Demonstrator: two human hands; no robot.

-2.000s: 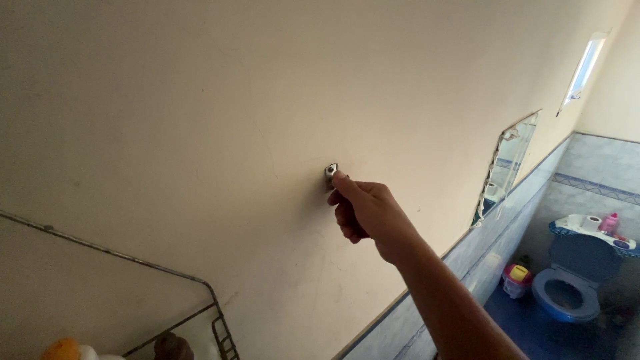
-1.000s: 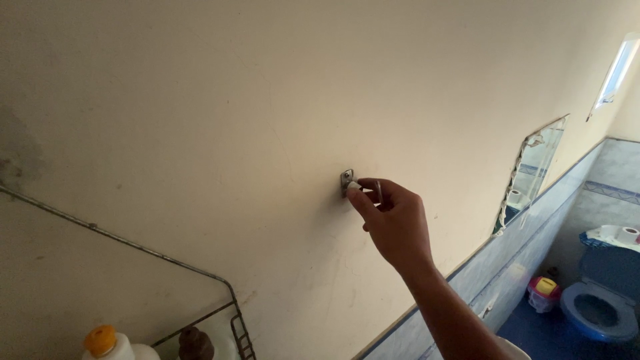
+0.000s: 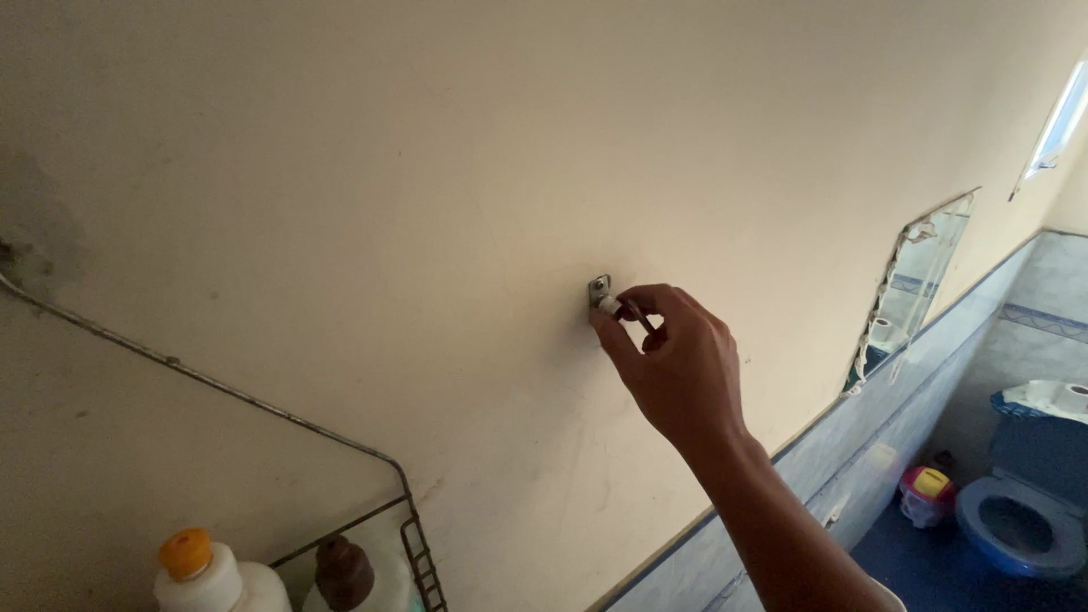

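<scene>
My right hand [image 3: 680, 365] reaches up from the lower right to a small metal wall hook [image 3: 599, 289] fixed on the cream wall [image 3: 425, 255]. Thumb and fingertips pinch a whitish part [image 3: 609, 305] at the lower end of this fitting. A thin dark curved piece [image 3: 639, 318] shows between the thumb and the fingers; whether it belongs to the fitting I cannot tell. My left hand is out of view.
At lower left, a wire rack [image 3: 289, 416] holds a white bottle with an orange cap [image 3: 185, 554] and a bottle with a brown cap [image 3: 343, 571]. A mirror [image 3: 914, 280] hangs at right, above blue tiles. Beyond are a blue toilet [image 3: 1020, 523] and a small bin [image 3: 928, 493].
My right hand stays at the wall fitting, but its fingers have changed their hold, and the whitish part now shows between the fingertips. The view has shifted slightly left.
</scene>
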